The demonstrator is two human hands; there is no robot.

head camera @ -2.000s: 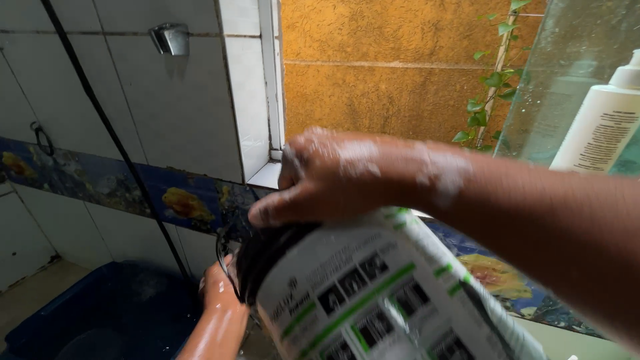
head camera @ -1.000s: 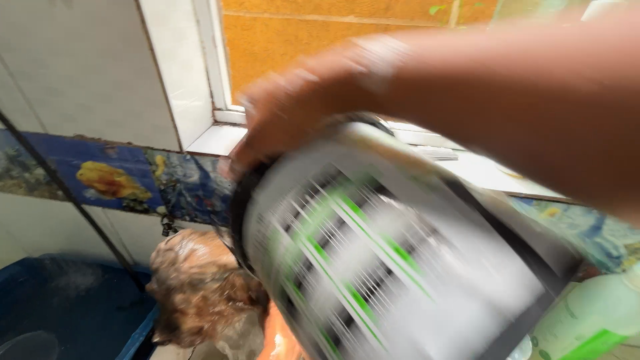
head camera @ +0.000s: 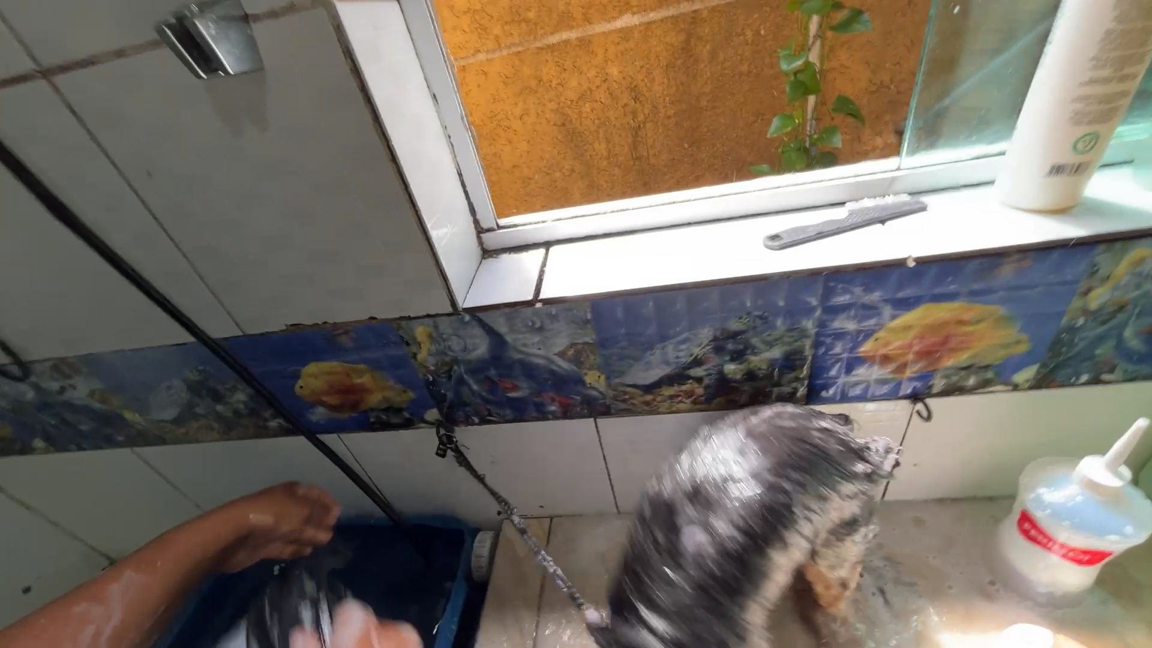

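Observation:
My left hand (head camera: 279, 526) is over the blue plastic tub (head camera: 454, 585) at the lower left, with curled fingers; a grip cannot be made out. My right hand (head camera: 360, 628), blurred at the bottom edge, is beside a dark, shiny object (head camera: 292, 603) that is too blurred to name. A wet, lathered dog (head camera: 720, 522) with dark and tan fur stands on the tiled ledge to the right of both hands. A thin leash (head camera: 522, 526) runs from the wall down to the dog.
A squeeze bottle with a nozzle (head camera: 1062, 531) stands on the ledge at right. The window sill (head camera: 648, 261) holds a grey brush (head camera: 846, 222) and a white bottle (head camera: 1048, 135). A black hose (head camera: 171, 315) slants down the wall to the tub.
The large white container with green stripes, held before under one hand, is no longer plainly in view. Both hands are now low at the left by the tub. The view has shifted.

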